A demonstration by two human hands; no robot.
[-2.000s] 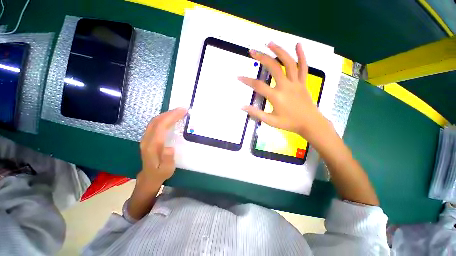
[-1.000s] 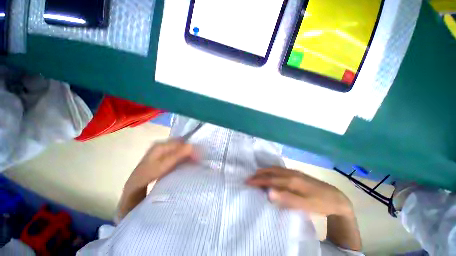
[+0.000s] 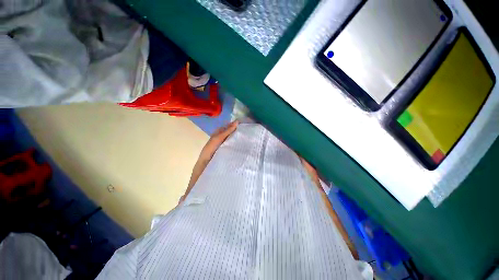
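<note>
Two tablets lie side by side on white paper at the upper right. The left tablet shows a pale grey-white screen with blue dots near two corners. The right tablet shows a yellow screen with a green square and a red square at its near end. My left hand is at the front of my smock, below the bench edge, its fingers mostly hidden. My right hand is at the other side of the smock, mostly hidden by it. Neither hand touches a tablet.
The green bench runs diagonally. Bubble wrap with part of a dark device lies at the top. A red stool-like object and a person's pale smock are at the left. A blue object is under the bench at the lower right.
My hands have left the tablets and dropped to the smock, now mostly behind it. The view has tilted down and turned, so the tablets appear at the upper right.
</note>
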